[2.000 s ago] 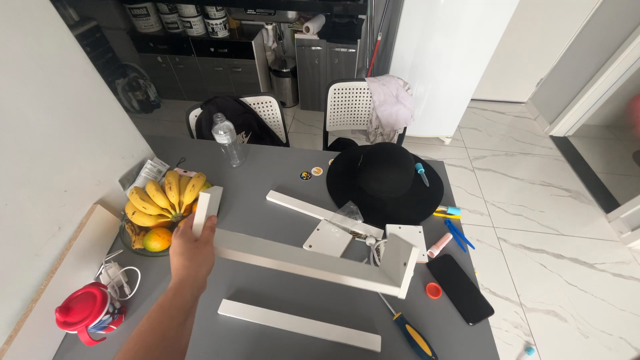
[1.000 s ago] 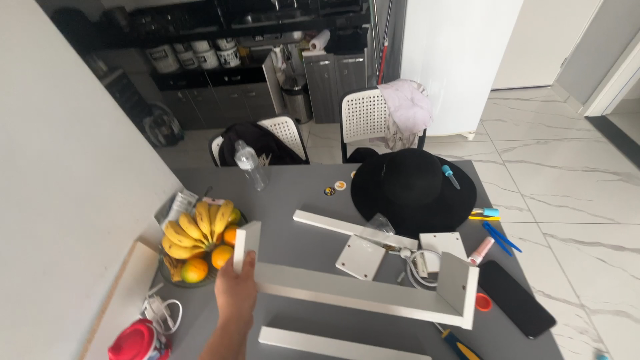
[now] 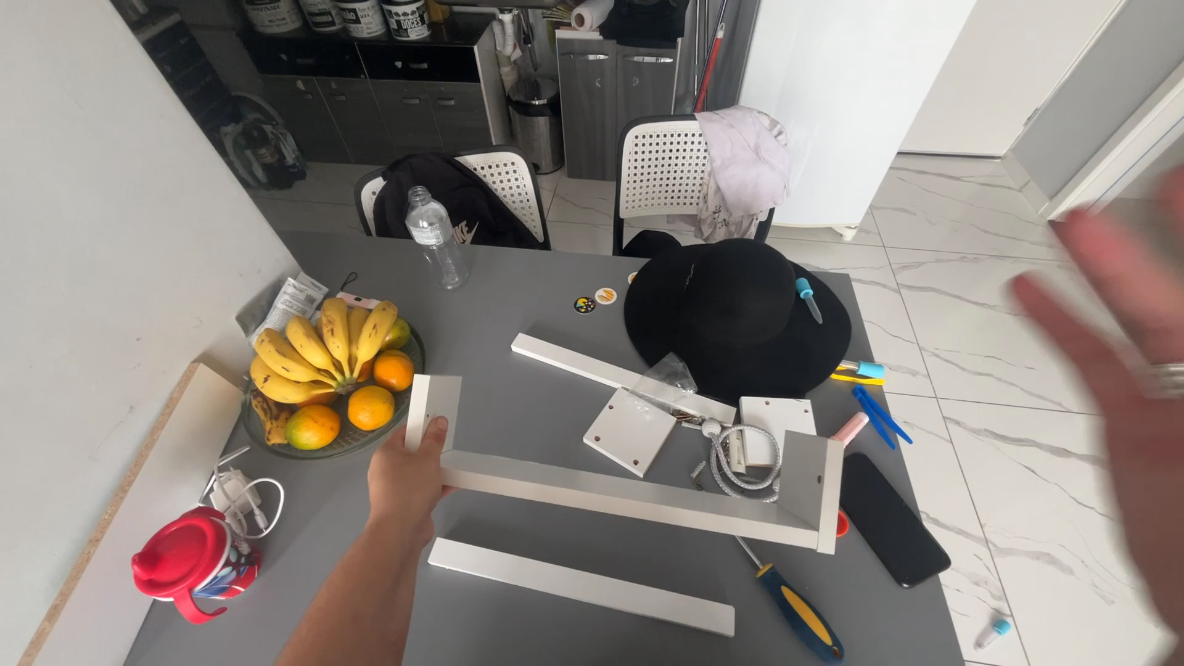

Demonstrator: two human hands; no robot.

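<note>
My left hand (image 3: 407,481) grips the left end of a white U-shaped panel assembly (image 3: 610,495), a long strip with a square plate at each end, held above the grey table. My right hand (image 3: 1119,305), blurred, is raised at the right edge over the floor, fingers apart, nothing seen in it. A loose white strip (image 3: 583,587) lies in front of the assembly, another (image 3: 592,365) behind it. Two white square plates (image 3: 631,430) lie beyond it, beside a coiled grey-white cord (image 3: 745,467) and small metal parts. A blue-and-yellow screwdriver (image 3: 797,615) rests near the front.
A black hat (image 3: 735,305), a phone (image 3: 893,520) and blue plastic tweezers (image 3: 881,416) lie on the right. At the left stand a fruit dish (image 3: 324,451), a red-lidded cup (image 3: 196,560) and a charger with cable (image 3: 236,495). A plastic bottle (image 3: 435,236) stands near the far edge.
My right hand has come into view at the right edge. My left hand keeps its hold on the white assembly.
</note>
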